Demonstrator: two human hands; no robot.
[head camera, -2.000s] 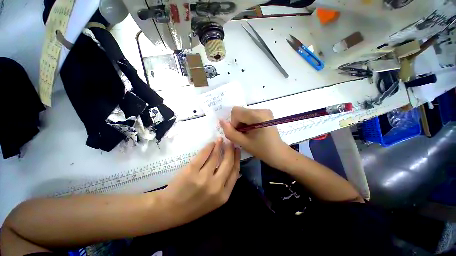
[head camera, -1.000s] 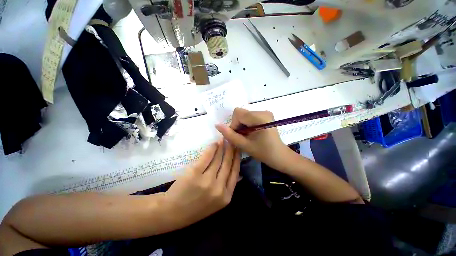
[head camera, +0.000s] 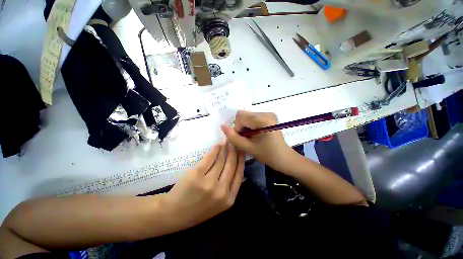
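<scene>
A white paper slip (head camera: 229, 97) with handwritten lines lies on the white table below the needle area. My right hand (head camera: 259, 135) holds a dark red pencil (head camera: 304, 121) with a silvery ferrule and red end; its tip is hidden by my fingers at the slip's lower part. My left hand (head camera: 210, 174) lies flat, fingers together, with fingertips at the slip's lower edge beside my right hand. It grips nothing that I can see.
Black garment pieces with patterned parts (head camera: 96, 86) lie at left, beside a hanging tape measure (head camera: 51, 55). The sewing machine's needle area (head camera: 185, 60) is above the slip. Tweezers (head camera: 271, 49), blue snips (head camera: 313, 52) and scissors (head camera: 393, 86) lie to the right. A blue crate (head camera: 401, 132) is below.
My right hand and the pencil have shifted very slightly over the slip. My left hand has stayed almost in place.
</scene>
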